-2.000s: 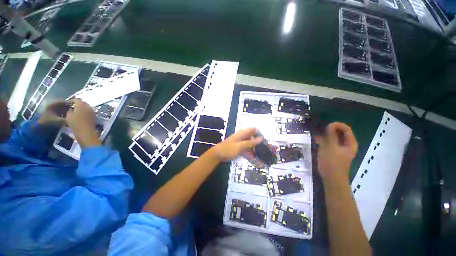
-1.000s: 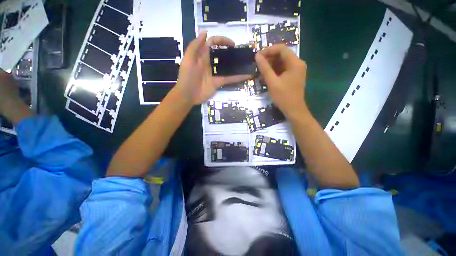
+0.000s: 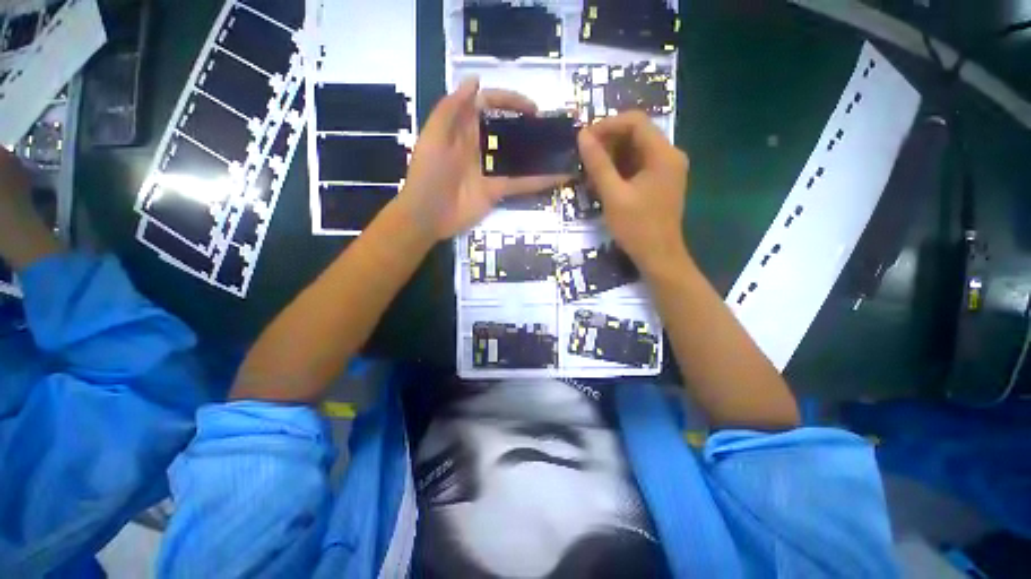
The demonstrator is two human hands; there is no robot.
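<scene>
My left hand [image 3: 452,170] holds a dark circuit board [image 3: 529,145] above the blister tray, fingers along its upper and lower edges. A flat black face with two yellow spots at its left end shows. My right hand [image 3: 639,170] has its thumb and fingertips together at the board's right edge; whether they pinch something is hidden. The white blister tray [image 3: 464,339] lies below with circuit boards in its pockets. The top two boards show mostly plain black faces; lower ones [image 3: 512,258] show small silver and yellow parts. The sticker sheet [image 3: 360,40] lies left, with black stickers at its lower end.
Overlapping spare sticker sheets [image 3: 209,124] lie farther left. A long white used liner [image 3: 831,204] lies right, with small black marks along one edge. A narrow dark device [image 3: 975,283] is at far right. A neighbour's blue sleeve [image 3: 102,373] and arm are at left.
From two seconds ago, the view has tipped down and both my hands have come together at the board. Over the last second they have barely moved.
</scene>
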